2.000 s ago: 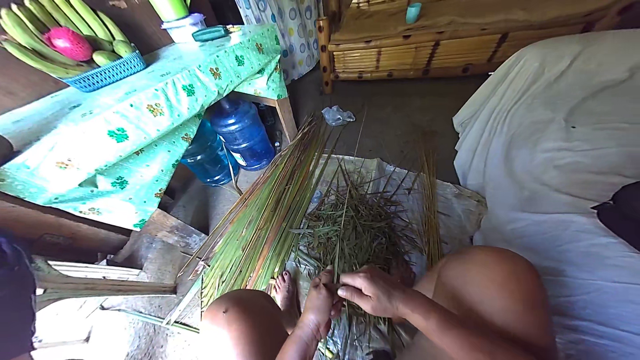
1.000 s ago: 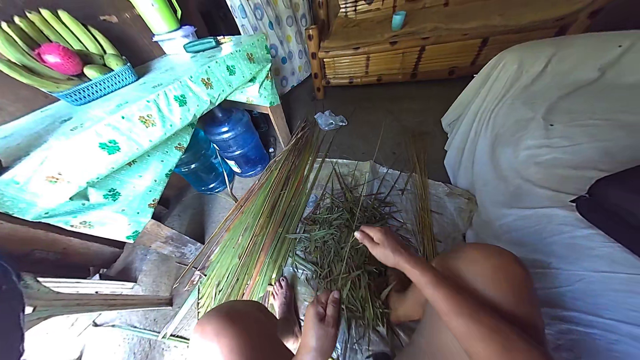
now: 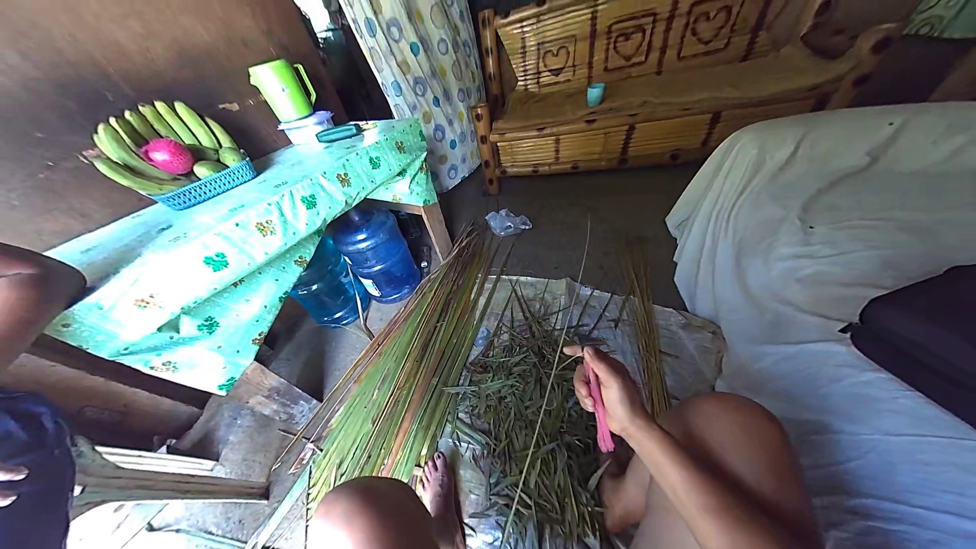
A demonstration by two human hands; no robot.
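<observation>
My right hand (image 3: 610, 385) is closed around a pink handle (image 3: 598, 408), perhaps a knife's; a dark part shows at its upper end. A long thin leaf midrib (image 3: 550, 389) runs upright beside that hand, its lower end leaving the bottom of the view. My left hand is out of view. Under the midrib lies a heap of cut green leaf strips (image 3: 526, 404) on a pale sheet (image 3: 698, 339). Left of the heap rests a large bundle of long green and brown palm leaflets (image 3: 412, 366). A slimmer bundle of brown midribs (image 3: 646, 335) lies to the right.
A table with a green patterned cloth (image 3: 252, 259) stands left, blue water jugs (image 3: 377, 252) beneath it. Another person's arm (image 3: 30, 297) shows at the left edge. A bamboo bench (image 3: 595, 137) stands behind, a white-draped seat (image 3: 808, 229) right. A plastic bag (image 3: 507, 223) lies on the floor.
My left hand, seen near my right hand in the earlier frames, has left the view. My right hand now holds the pink handle, which the earlier frames do not show. The view has tilted up.
</observation>
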